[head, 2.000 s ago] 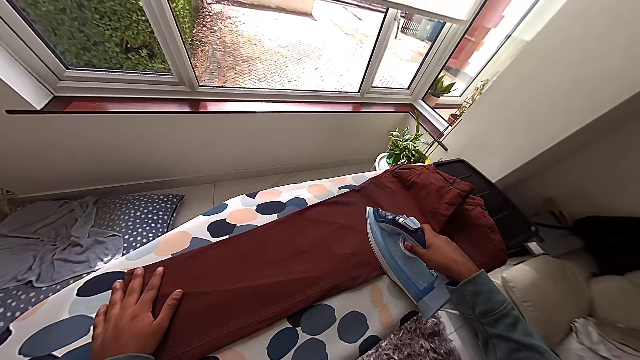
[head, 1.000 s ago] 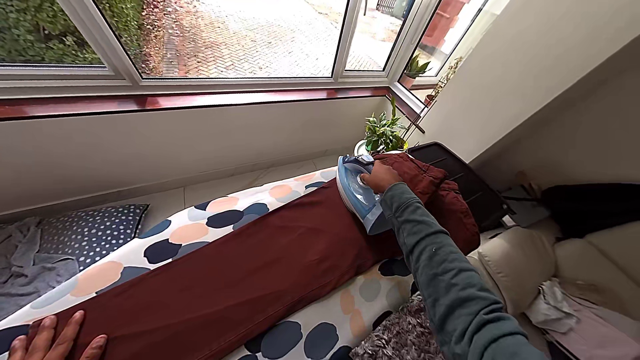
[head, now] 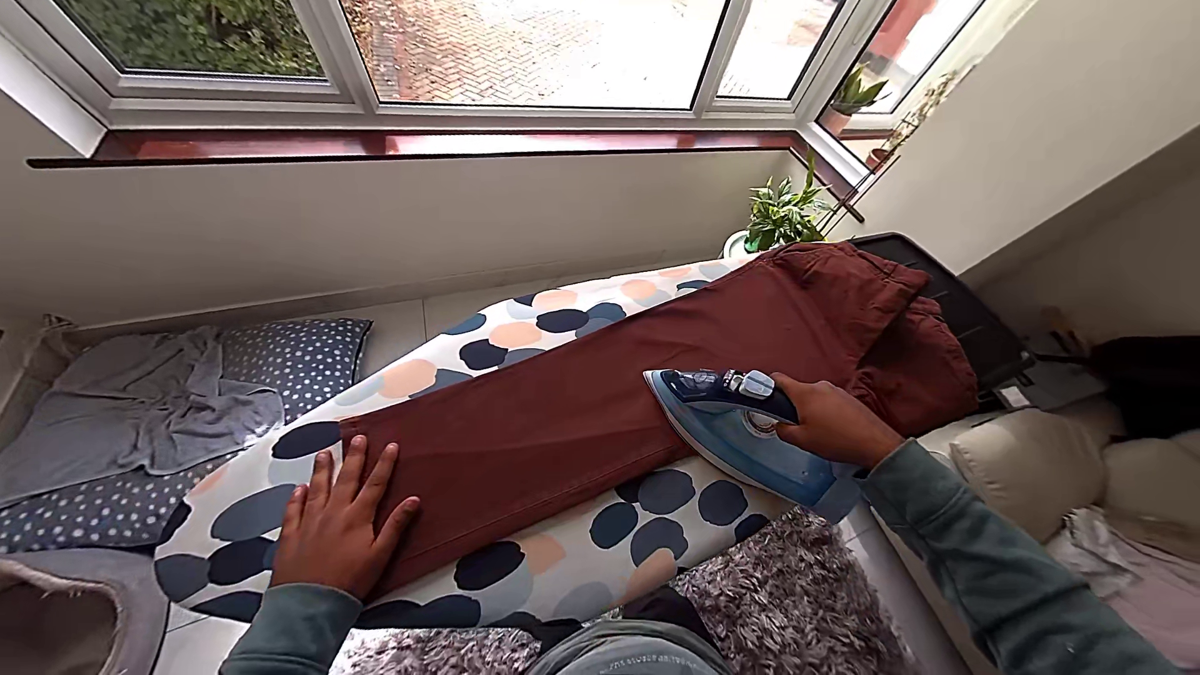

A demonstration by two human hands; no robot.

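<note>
Dark red trousers [head: 562,403] lie lengthwise on an ironing board [head: 647,544] whose cover has blue and peach spots. My right hand [head: 830,422] grips the handle of a blue steam iron [head: 750,441]. The iron's tip points left and rests over the near edge of the trouser leg, while its heel reaches past the board's near edge. At the left, my left hand [head: 342,520] lies flat with fingers spread, across the trouser hem and the board cover. The waist end of the trousers is bunched near the black iron rest [head: 947,300].
A potted plant [head: 786,214] stands behind the board, below the windowsill [head: 469,143]. On the floor at left are a dotted cushion [head: 309,361], a grey cloth [head: 155,403] and a pet bed [head: 122,591]. A cream sofa [head: 1027,459] is at right, a shaggy rug [head: 797,600] below.
Since one second ago, the iron in my right hand has come from near the waist end back to the near edge of the leg. My left hand stays at the hem end. The view has shifted.
</note>
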